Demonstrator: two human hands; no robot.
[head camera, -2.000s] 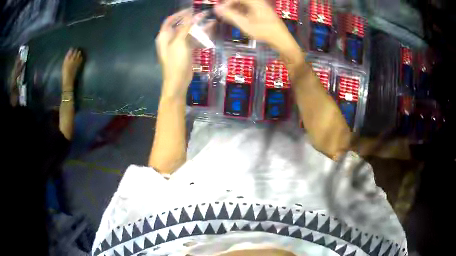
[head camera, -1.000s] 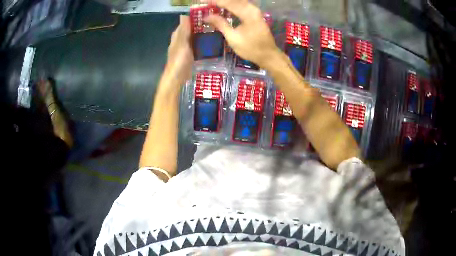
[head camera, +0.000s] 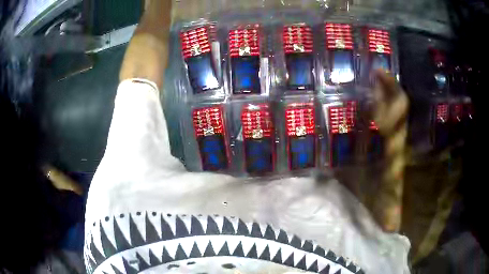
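A clear plastic tray (head camera: 276, 98) lies in front of me with two rows of pockets. Each pocket holds a printed pack (head camera: 300, 136) with a red patterned top and blue lower panel. The back-left pack (head camera: 199, 59) is tilted in its pocket. Pale edges show beside the two back-left packs. My right hand (head camera: 390, 101) is blurred over the right end of the tray, and its fingers and grip cannot be made out. My left arm reaches forward past the tray's left side; the hand is cut off by the top edge.
A dark green conveyor surface (head camera: 86, 115) lies to the left, with a grey metal rail (head camera: 115, 36) at its far side. More packs in a tray (head camera: 442, 112) show dimly at the right. Part of another person's arm (head camera: 63, 181) is at the lower left.
My left hand has left the back-left pack and reached forward out of the picture. My right hand has moved from that pack to the tray's right end.
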